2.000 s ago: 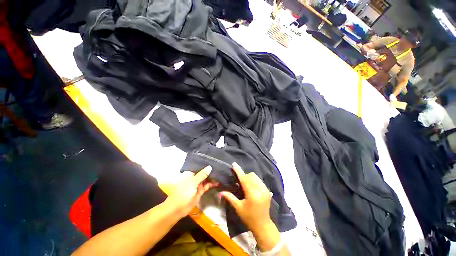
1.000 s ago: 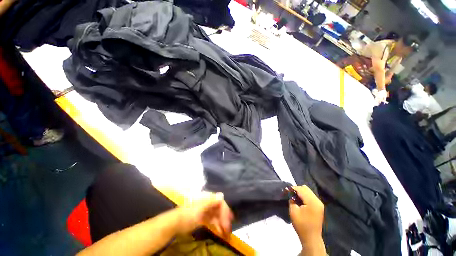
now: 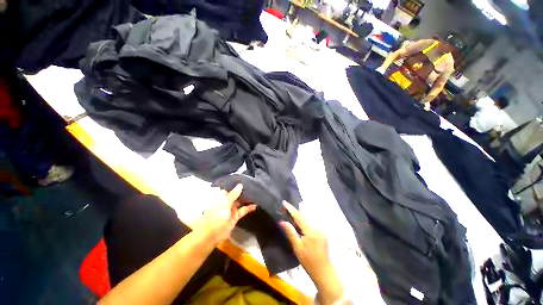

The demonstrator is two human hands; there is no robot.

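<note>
A charcoal jacket (image 3: 238,101) lies bunched in a long heap across the table. A sleeve (image 3: 259,193) of it reaches toward me near the yellow edge. My left hand (image 3: 221,215) pinches the cloth at the sleeve's end between thumb and fingers. My right hand (image 3: 305,237) is at the right side of the same piece, thumb and forefinger on the cloth. No tool can be made out in my right hand. A second dark garment (image 3: 393,196) is spread at the right, with a small white label (image 3: 417,293).
The white table (image 3: 53,89) has a yellow edge (image 3: 107,156). Dark garments (image 3: 71,30) lie at the far left. Across the table, a person in an apron (image 3: 424,62) handles a dark panel (image 3: 387,101). Another person in white (image 3: 487,116) is behind. A shoe (image 3: 56,174) shows at left.
My right hand has moved back left to the sleeve end and my left hand is back on the cloth. The label at lower right shows more. Across the table, a dark panel now lies spread.
</note>
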